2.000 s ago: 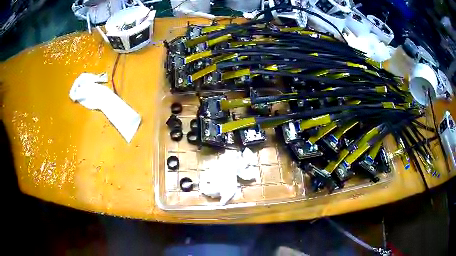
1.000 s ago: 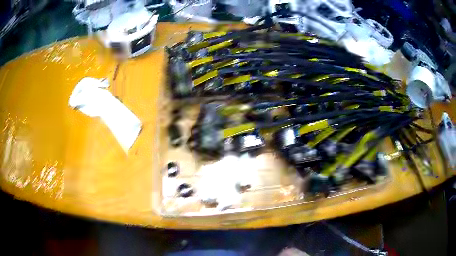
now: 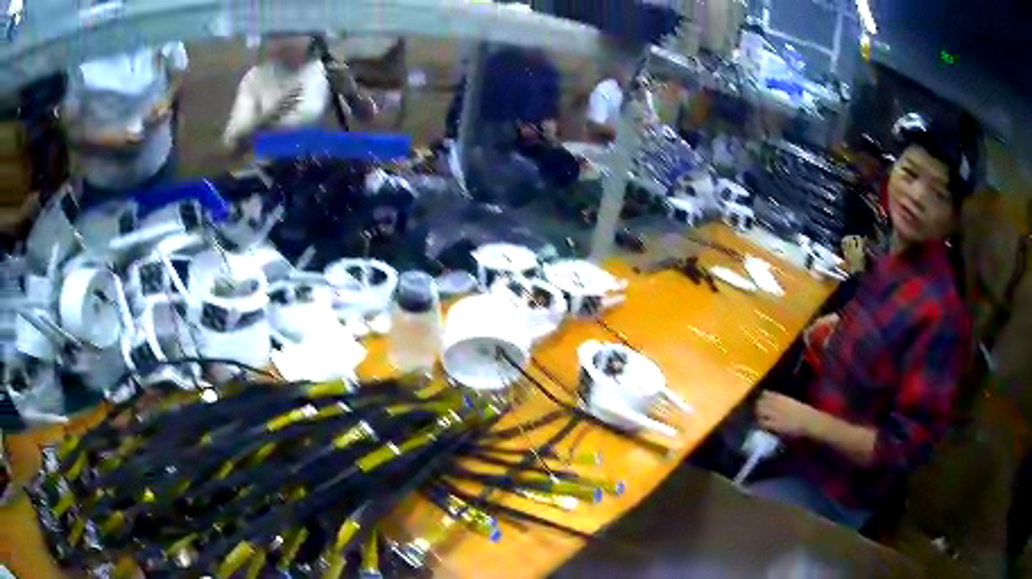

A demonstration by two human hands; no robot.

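Neither of my hands shows in the picture. Nearest in front of me, a mass of black sleeved cables (image 3: 260,464) with yellow strips lies on the orange table (image 3: 707,328), its ends fanning to the right. The image is blurred, so the modules at the lower left are hard to tell apart. A white camera housing (image 3: 620,382) lies on the table right of the cables. A round white housing (image 3: 484,339) stands behind the cable ends, beside a pale bottle (image 3: 414,322).
More white housings (image 3: 226,300) are piled at the back left. A person in a checked shirt (image 3: 894,351) sits at the table's right side, holding something white. Other people stand behind, left. A pale post (image 3: 612,192) rises mid-view. Blue bars (image 3: 330,145) lie beyond the pile.
The view has swung up and to the right. The cables now sit at the lower left; the tray, rings and white glove or cloth are out of view. The seated person has come into view.
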